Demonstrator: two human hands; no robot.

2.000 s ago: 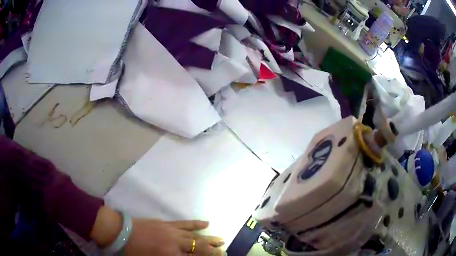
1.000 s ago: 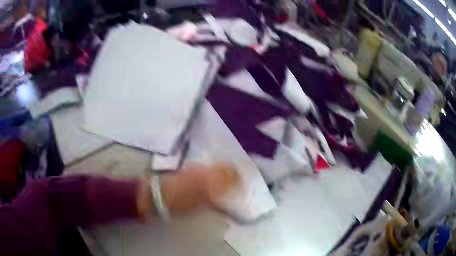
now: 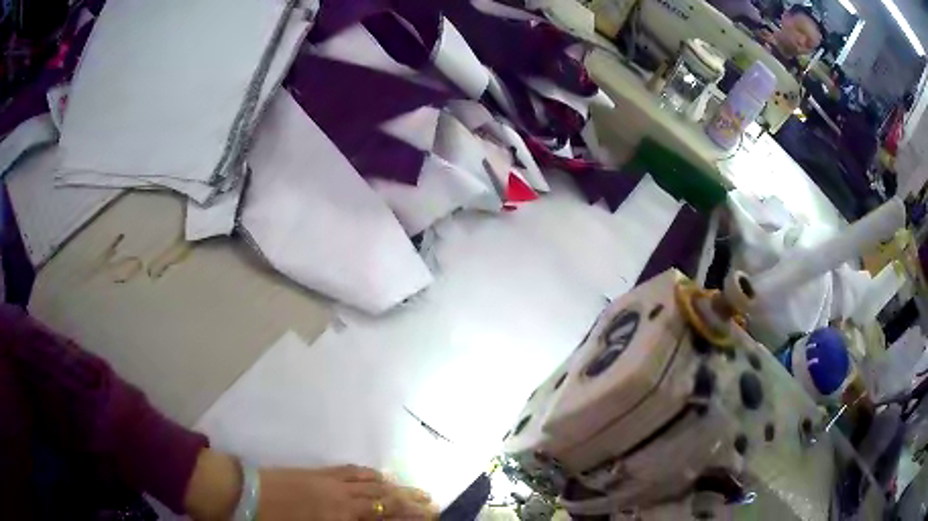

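Note:
My left hand (image 3: 336,494) lies flat on a white-faced panel (image 3: 305,407) at the bottom, fingers pointing toward the needle area. A bracelet and a ring show on it. The panel runs under the bright lamp light. A dark strip (image 3: 468,499) lies just right of my fingertips. The cream sewing machine head (image 3: 621,382) stands to the right; its needle is not clearly visible. My right hand is not in the picture.
A stack of pale cut panels (image 3: 168,92) lies at far left. A heap of purple and white pieces (image 3: 377,112) is behind. Tan thread scraps (image 3: 127,267) lie on the table (image 3: 183,326). A green block (image 3: 680,173), a lilac bottle (image 3: 743,102) and a person (image 3: 796,33) are beyond.
My left hand was blurred over the long white piece one second ago and is now back low beside the machine, on the panel. The camera view has swung back too.

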